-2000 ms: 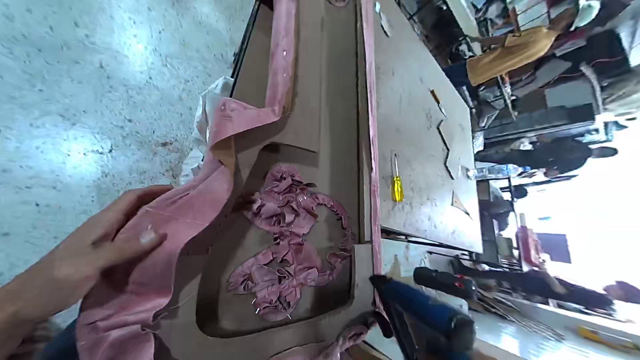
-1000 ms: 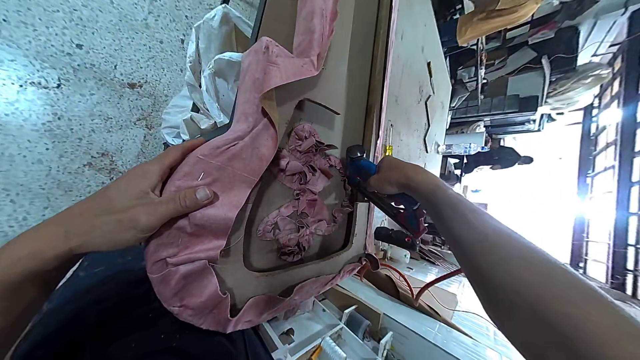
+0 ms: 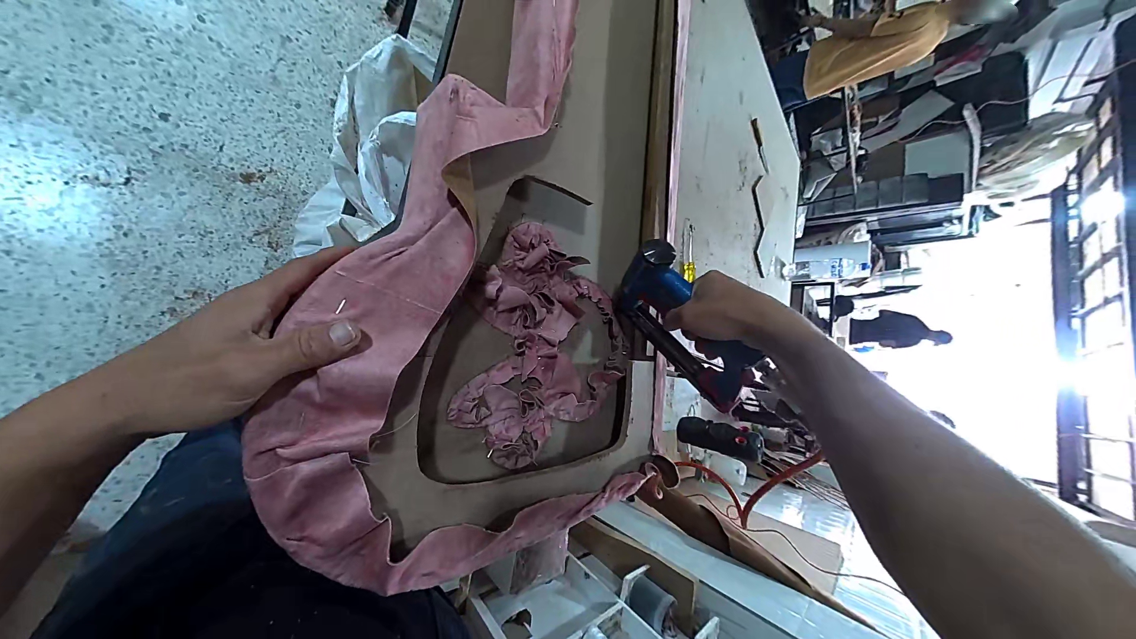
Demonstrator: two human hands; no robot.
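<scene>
My left hand holds the loose edge of pink fabric, thumb on top beside a pin-like piece of metal. The fabric wraps the rim of a brown board panel. Around the handle of a blue and black pneumatic staple gun my right hand is closed, over the panel's right side. Gathered pink fabric shows in the panel's rounded cutout. A yellow-handled screwdriver lies on the table, partly behind the gun.
Right of the panel runs a worn table. Below are a white divided tray, a black cylindrical tool and a red hose. White sheeting hangs at left. A person in a yellow top and another person are farther off.
The staple gun lay at the panel's lower right two seconds ago; my right hand has since taken hold of it and it is now over the panel. My left hand stays on the fabric.
</scene>
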